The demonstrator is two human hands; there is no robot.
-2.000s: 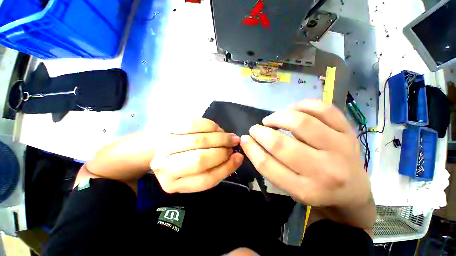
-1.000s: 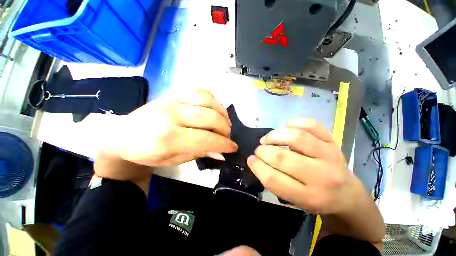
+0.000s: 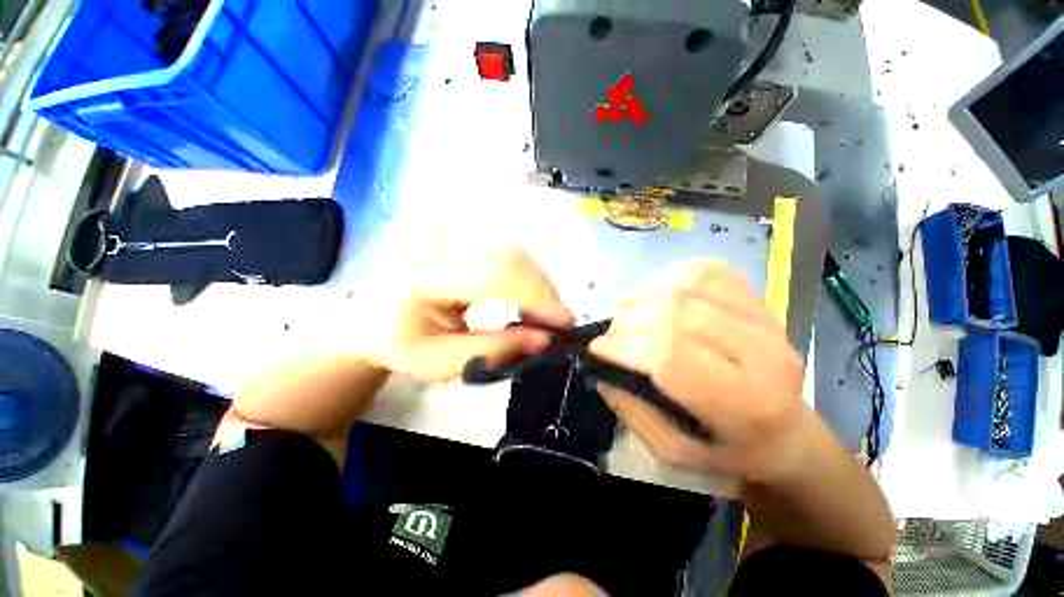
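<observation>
A black fabric workpiece [image 3: 539,408] with a silver line down its middle hangs at the table's front edge, below my hands. Its upper part is folded into a dark strip between both hands. My left hand [image 3: 484,321] pinches the strip's left side with thumb and fingers. My right hand [image 3: 706,362] grips its right side, with a black end showing below the fingers. The fingertips nearly meet over the top of the silver line and hide part of the fabric. A similar finished piece [image 3: 268,243] with a silver line and large ring lies at left.
The grey machine head [image 3: 642,93] stands ahead, its needle area [image 3: 636,210] over a yellow-taped plate. A red switch [image 3: 494,62] and large blue bin [image 3: 233,88] are left. Green snips [image 3: 848,296], two small blue boxes [image 3: 995,391] and a tablet screen [image 3: 1027,111] are right.
The fabric was spread flat between my hands a second ago; now its upper part is folded up into a narrow strip. More of the silver line shows below. My left hand has turned and moved slightly.
</observation>
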